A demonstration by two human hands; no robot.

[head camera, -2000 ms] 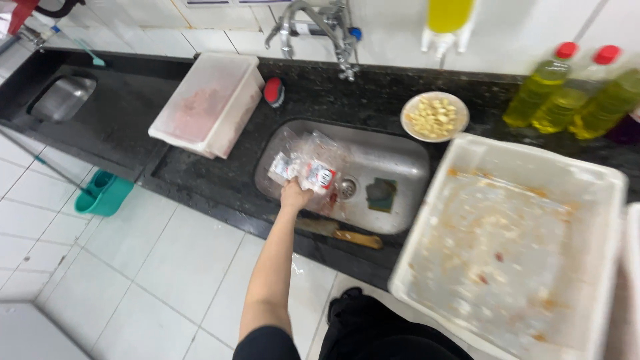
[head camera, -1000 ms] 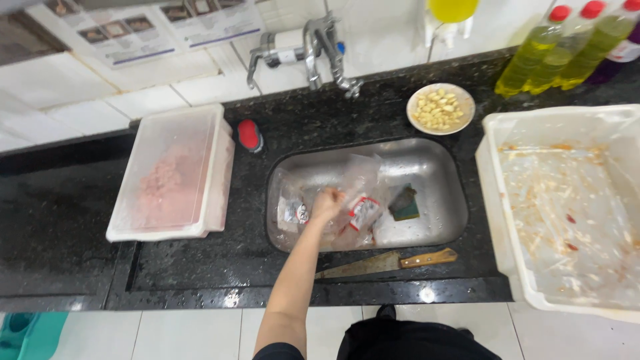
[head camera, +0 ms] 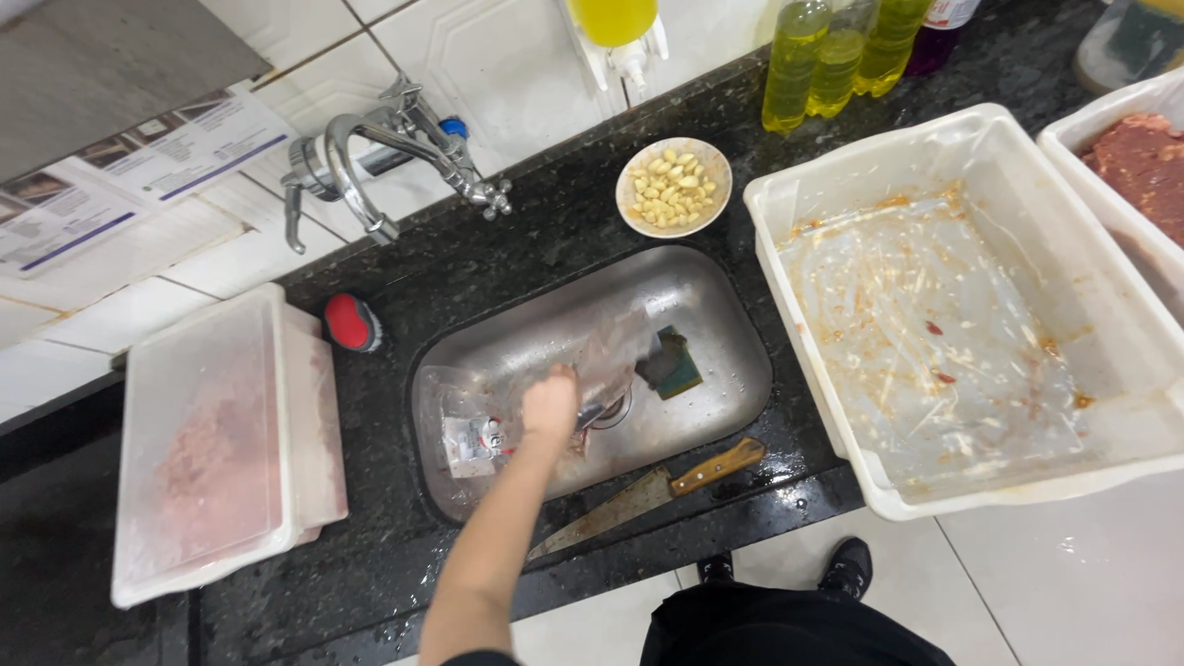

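My left hand (head camera: 550, 403) is closed on a crumpled clear plastic bag (head camera: 618, 353) over the steel sink basin (head camera: 731, 356). Another clear plastic package with a printed label (head camera: 472, 446) lies at the basin's left end. A green scouring sponge (head camera: 680, 365) rests right of the bag, and the drain (head camera: 612, 412) shows partly beneath it. Along the sink's near edge lies a knife with a wooden handle (head camera: 717, 466), its blade pointing left. My right hand is not in view.
A lidded plastic tub of pinkish meat (head camera: 310, 416) and a red brush (head camera: 350, 322) stand left. Behind are the faucet (head camera: 347, 176) and a bowl of garlic cloves (head camera: 673, 188). Right are a soiled white tub (head camera: 832, 370), a tub of meat (head camera: 1142, 176) and bottles (head camera: 795, 69).
The labelled plastic by my left hand one second ago no longer shows its red print there; the bag is now bunched at the hand's right. The view has shifted and turned.
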